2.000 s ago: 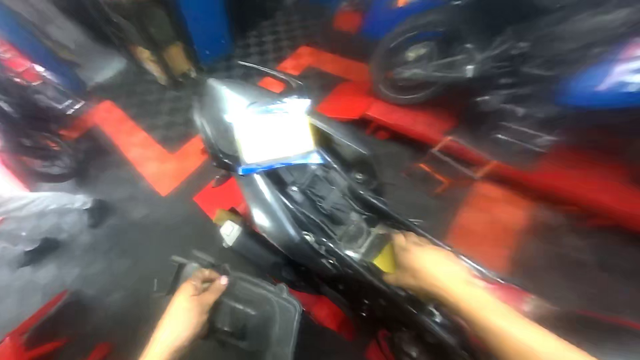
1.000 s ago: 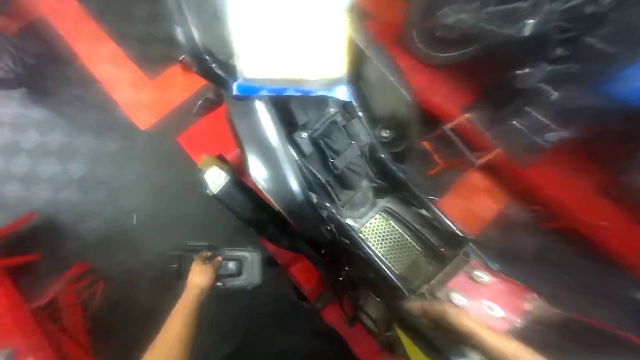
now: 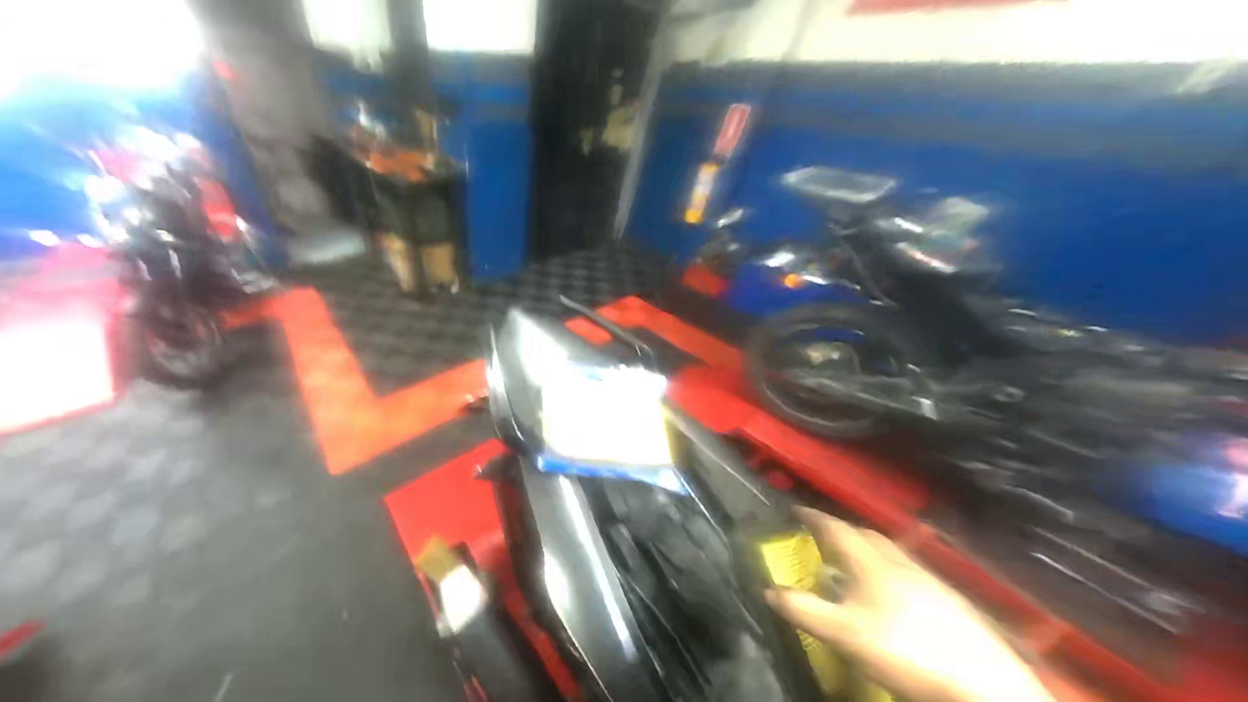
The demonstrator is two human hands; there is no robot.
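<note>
My right hand [image 3: 887, 604] grips a yellow pleated air filter [image 3: 804, 585] between thumb and fingers, at the right side of a partly stripped motorcycle. The motorcycle's glossy black tail panel [image 3: 575, 556] runs up the middle, beside the dark open frame area [image 3: 673, 575]. Over the tail lies a bright white sheet [image 3: 606, 417] with a blue edge. The exhaust silencer [image 3: 478, 624] is at the lower left of the tail. My left hand is out of view. The whole view is blurred.
A blue and black motorcycle [image 3: 907, 292] stands at the right beside a red lift platform [image 3: 829, 458]. Another motorcycle [image 3: 175, 253] is at the far left. A cart with things on it [image 3: 414, 195] stands near the blue wall [image 3: 1092, 185]. Red and orange tiles [image 3: 351, 419] mark the grey floor.
The view has swung up toward the walls. My left hand, which set or held a black cover at the lower left, has left the view. My right hand now shows the yellow filter raised.
</note>
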